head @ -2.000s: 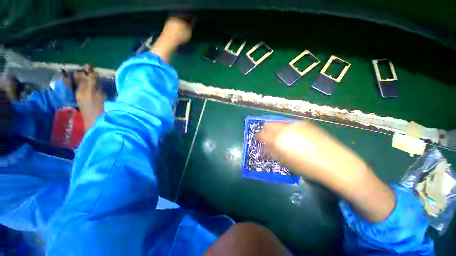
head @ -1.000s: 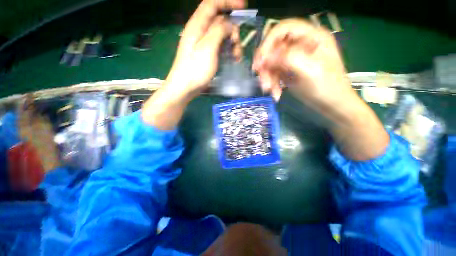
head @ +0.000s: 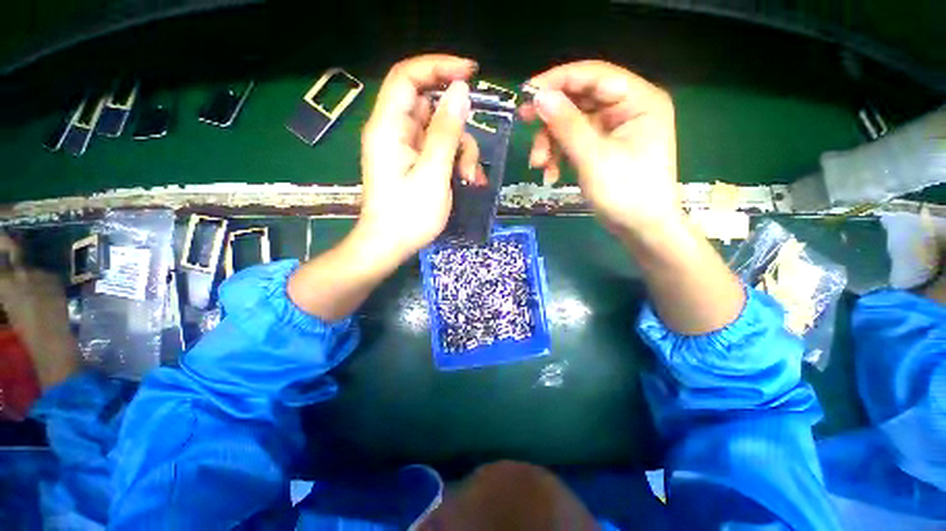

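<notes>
My left hand point(head: 413, 156) holds a dark flip-phone housing point(head: 479, 171) upright above the blue parts bin, fingers around its upper end. The hinge barrel point(head: 490, 102) runs across the housing near its top. My right hand point(head: 607, 130) is just right of the barrel's end, with a small dark hinge point(head: 529, 93) pinched between thumb and forefinger. The blue parts bin point(head: 484, 358) lies below, full of loose hinges point(head: 482, 296). The housing's lower end overlaps the bin's back rim.
Housings lie on the green belt point(head: 327, 104) behind a whitish edge strip point(head: 280, 197). A clear bag with white label point(head: 127, 290) and open frames point(head: 203, 244) are at left, a bag with cream pieces point(head: 794, 285) at right. Neighbours' arms show at both sides.
My left hand has come back from the belt and now holds a housing. My right hand has left the bin and holds a hinge beside the barrel. Since one second ago, both hands have steadied.
</notes>
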